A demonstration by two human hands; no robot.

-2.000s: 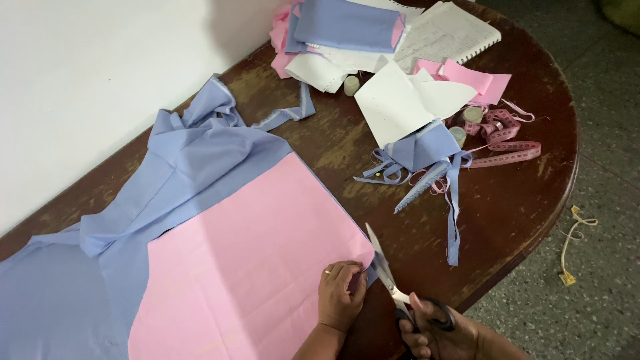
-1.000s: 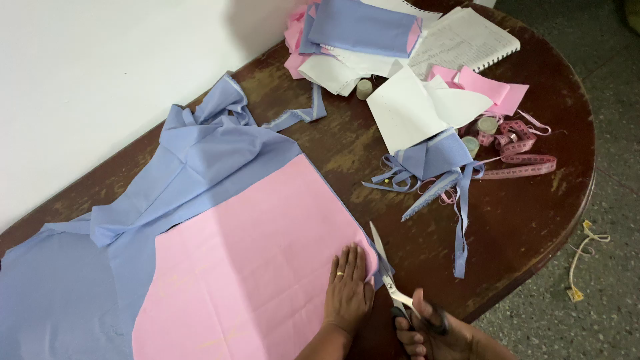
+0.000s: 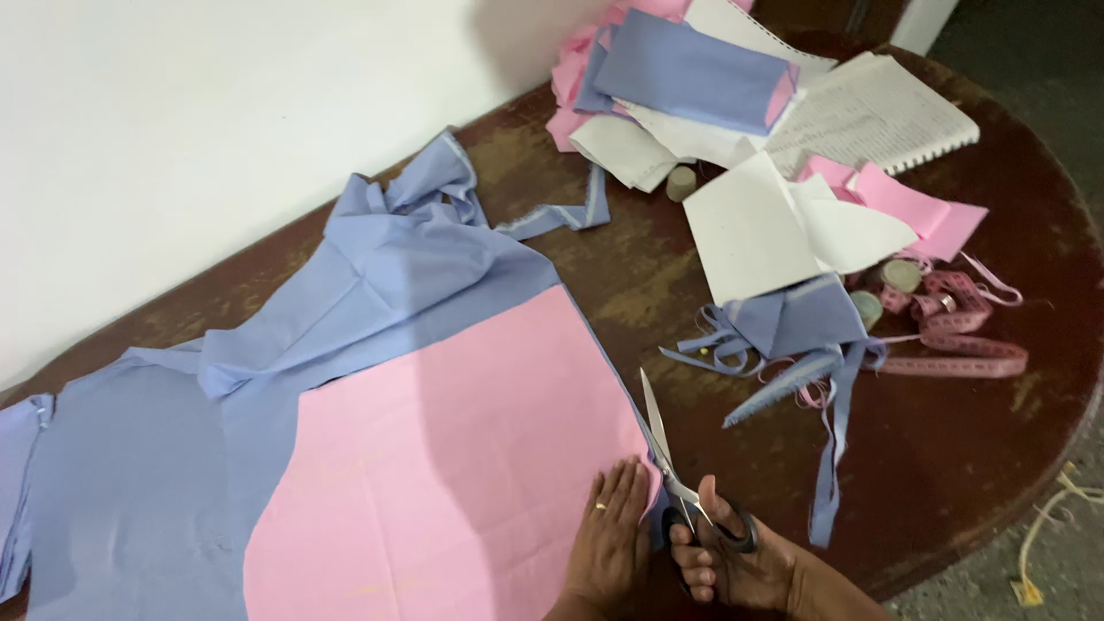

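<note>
Fingers through the black handles, my right hand (image 3: 733,548) holds a pair of fabric scissors (image 3: 666,466), its blades parted at the right edge of the cloth. My left hand (image 3: 611,530), with a ring on one finger, lies flat on a pink fabric piece (image 3: 448,448) close to the scissors. The pink piece rests on a larger blue fabric (image 3: 147,466), which is bunched up behind it. A narrow margin of blue shows along the pink's right edge, and one blade seems to be under it. The lower end of that edge is slightly curled.
On the wooden table (image 3: 975,457) lie white paper pieces (image 3: 750,228), blue scraps (image 3: 793,319), a pink tape measure (image 3: 957,366), pink scraps (image 3: 906,207) and a spiral notebook (image 3: 880,112). Folded blue fabric (image 3: 690,73) is at the back, near a white wall (image 3: 216,129). A cord (image 3: 1031,543) lies on the floor.
Two seconds ago my left fingers were bent at the pink cloth's corner; now that hand lies flat on it. The scissors have moved up along the right edge, with their blades now against the cloth.
</note>
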